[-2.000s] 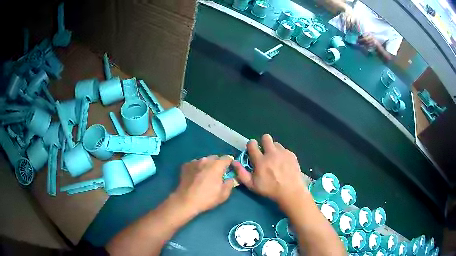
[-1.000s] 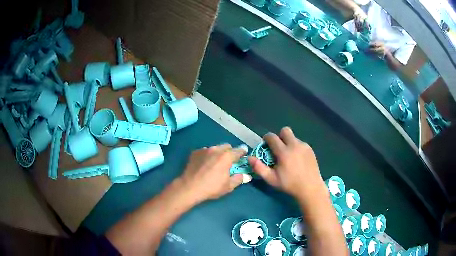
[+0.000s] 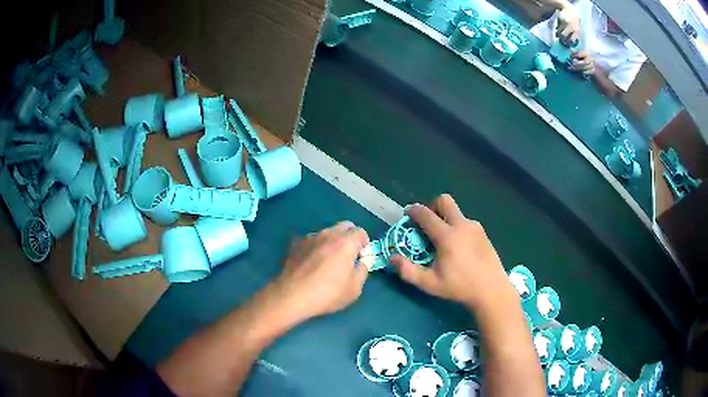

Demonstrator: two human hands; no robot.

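A teal handled unit is held between my two hands above the bench top, its round end with a spoked grille facing up. My left hand grips the handle part, which is mostly hidden by the fingers. My right hand holds the round barrel from the right, thumb below and fingers above. A pale cover shows at a left fingertip. Teal cup parts with white inserts stand on the bench just below and right of my hands.
An open cardboard box at left holds jumbled teal housings. A pale rail separates the bench top from the dark green conveyor belt. A teal unit lies on the belt. Another person's hands work across it.
The unit in my hands has turned so its grille shows more fully, and my hands have moved slightly right. The teal unit on the belt has travelled toward the upper left.
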